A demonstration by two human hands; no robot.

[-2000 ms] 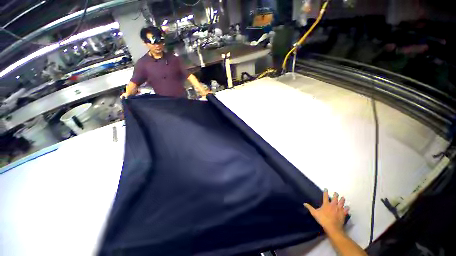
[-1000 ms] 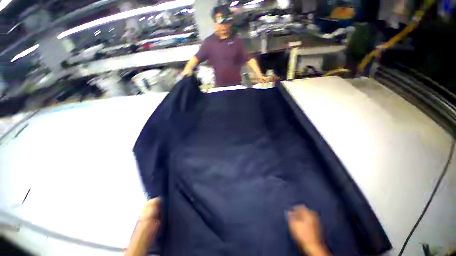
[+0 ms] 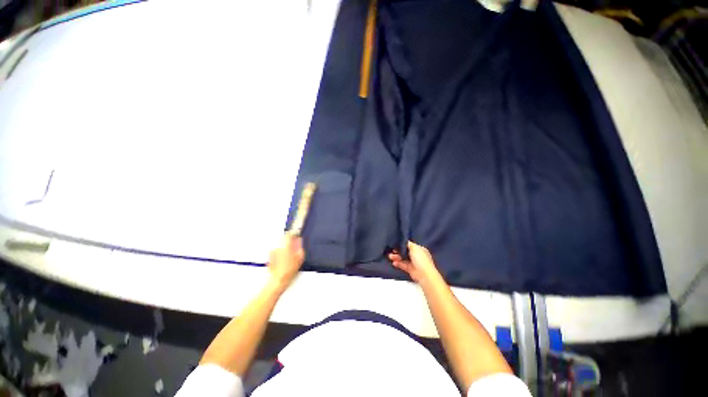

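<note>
Dark navy fabric (image 3: 497,170) lies across the white table, its left part folded back in a rumpled ridge over a flatter layer (image 3: 330,143). My left hand (image 3: 287,260) grips the near end of a short pale bar (image 3: 304,208) at the cloth's near left edge. My right hand (image 3: 413,260) holds the near edge of the folded fabric, fingers partly hidden by it. An orange-brown strip (image 3: 367,58) lies on the left layer farther off.
The white table surface (image 3: 171,132) spreads left. The silver rail end (image 3: 528,333) sticks out over the near edge, with blue pieces and a cutter-like unit (image 3: 574,372) beside it. Scraps (image 3: 70,357) lie on the floor. A cord (image 3: 687,295) hangs at right.
The view has tilted down to the near edge. The fabric's left part is now folded rightward, showing the layer and strip. My left hand now holds the pale bar; my right hand now grips the fabric edge.
</note>
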